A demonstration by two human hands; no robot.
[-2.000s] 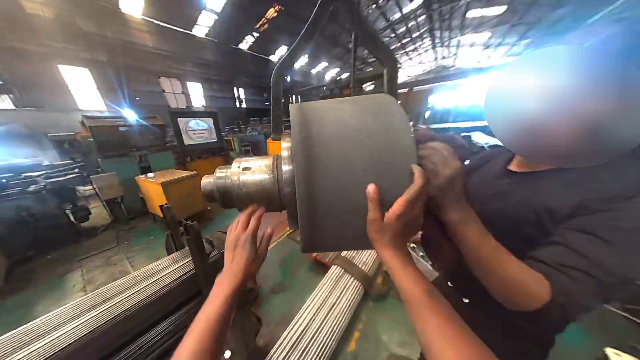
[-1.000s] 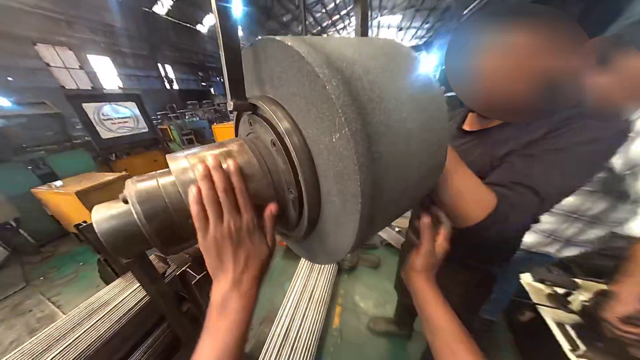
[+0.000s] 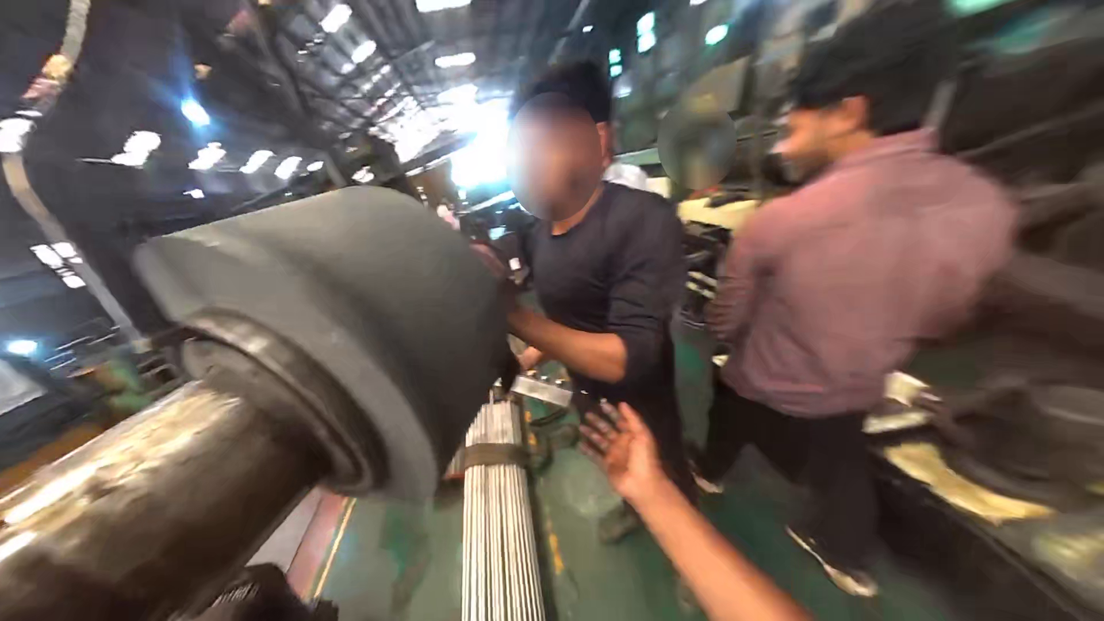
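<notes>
A large grey grinding wheel (image 3: 379, 293) fills the left half of the view, tilted. Out of its near face a thick metal spindle (image 3: 164, 483) runs to the lower left, with a ring-shaped metal flange (image 3: 285, 405) where the two meet. My right hand (image 3: 625, 453) is held out in the air to the right of the wheel, fingers apart, touching nothing. My left hand does not show. Beyond the wheel a co-worker in a dark shirt (image 3: 604, 267) has an arm reaching to its far side; that person's hand is mostly hidden.
A strapped bundle of thin metal rods (image 3: 500, 526) lies below the wheel. At the right, another person in a reddish shirt (image 3: 862, 276) stands turned away beside machinery with pale yellow parts (image 3: 966, 483). A curved metal bar (image 3: 60, 233) rises at the far left.
My left hand, on the spindle a second ago, is out of view. The view has swung to the right, and the wheel and spindle now lie further left in it.
</notes>
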